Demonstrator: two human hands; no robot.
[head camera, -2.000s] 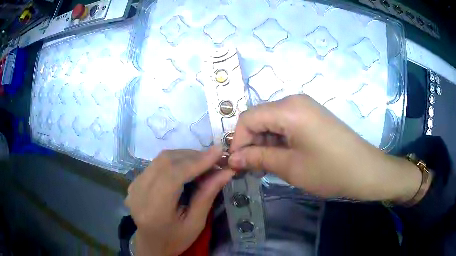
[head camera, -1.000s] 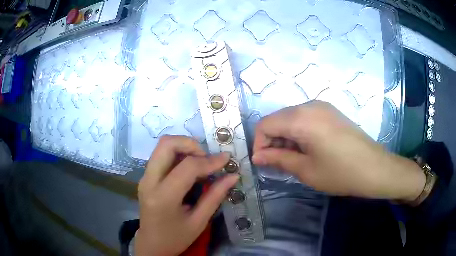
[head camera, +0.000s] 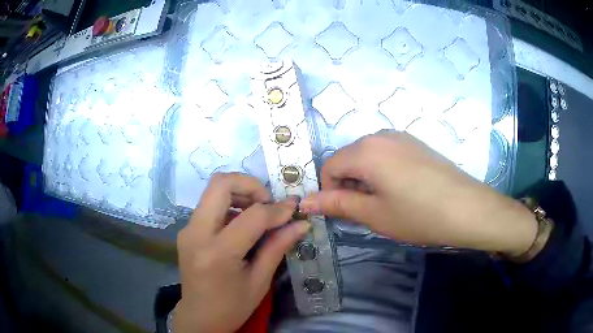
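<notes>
A long silver-grey strip fixture (head camera: 300, 153) stands lengthwise before me, its upper part over the clear blister tray (head camera: 364, 71). It has one row of several round seats. The top component (head camera: 276, 97) has a gold centre; the two below it, including the third (head camera: 291, 174), show a bar across. The two lowest seats look dark. My left hand (head camera: 237, 244) has thumb and finger at the fourth seat, from the left. My right hand (head camera: 396, 188) has its fingertips at the same spot, from the right. The fingers mostly cover that seat; whether they grip a part is unclear.
A second clear blister tray (head camera: 104, 130) lies to the left. A panel with a red button (head camera: 102, 26) is at the upper left, above a blue bin (head camera: 19, 104). Small silver discs (head camera: 554, 130) form a line at the right. Another strip fixture (head camera: 546, 23) lies at the upper right.
A second ago my right hand was drawn off to the right and the fourth seat showed. Now its fingertips are back at that seat beside my left fingertips. The fixture is nearly unmoved.
</notes>
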